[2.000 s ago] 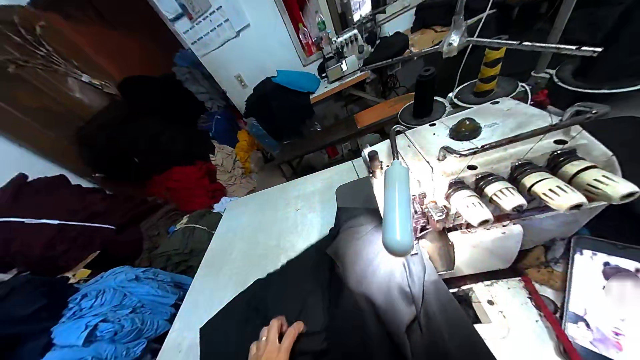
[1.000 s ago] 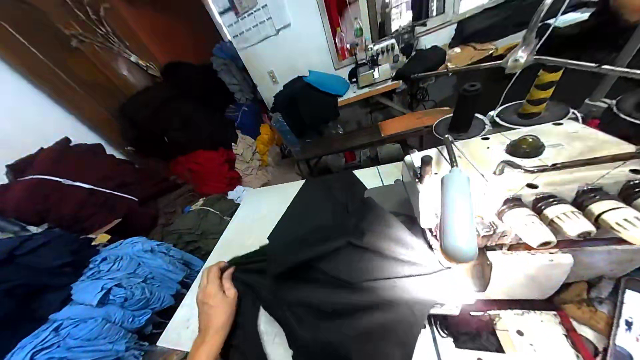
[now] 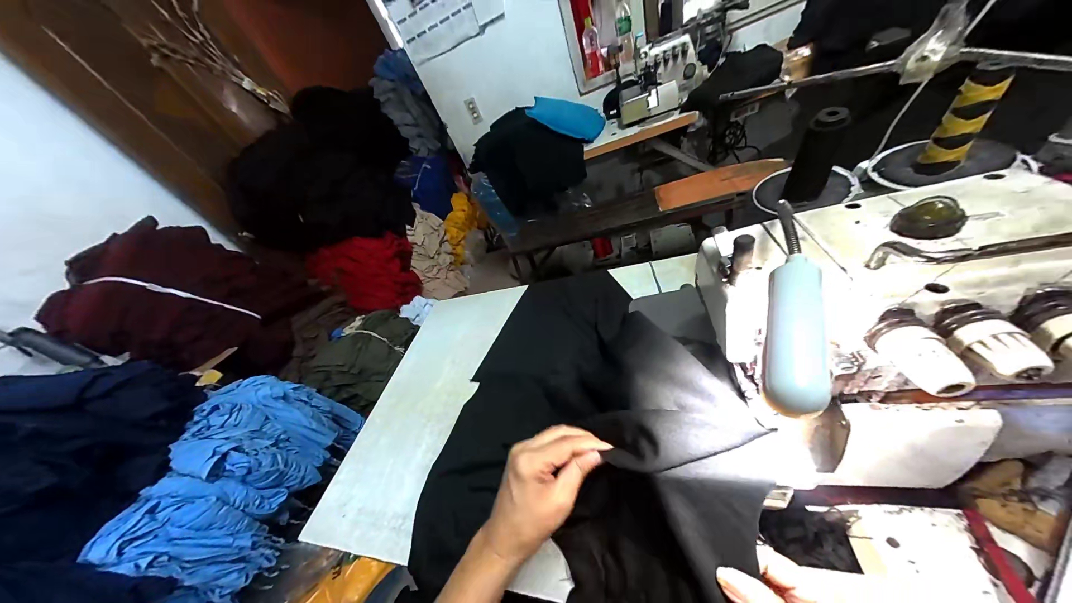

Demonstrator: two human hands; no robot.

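Observation:
Black fabric [image 3: 536, 402] lies in folds over the white sewing table [image 3: 377, 469], its right part reaching the overlock sewing machine [image 3: 913, 251]. My left hand [image 3: 540, 486] pinches a raised fold of this fabric between thumb and fingers. At the bottom edge, my right hand [image 3: 779, 578] rests at the fabric's lower right edge, partly out of frame and washed out by glare; its grip is unclear. A pale blue-grey lamp [image 3: 796, 335] hangs in front of the machine head and lights the cloth beneath it.
Piles of light blue cloth [image 3: 226, 477], maroon cloth [image 3: 167, 293] and red cloth [image 3: 368, 272] lie left of the table. Behind stand a wooden bench [image 3: 620, 213] and a second sewing machine [image 3: 657, 88]. A cone of black thread [image 3: 816, 155] stands on the right.
The black fabric was spread out to the left a second ago. My left hand has moved from the table's left edge toward the machine, and my right hand has come into view. The view has shifted.

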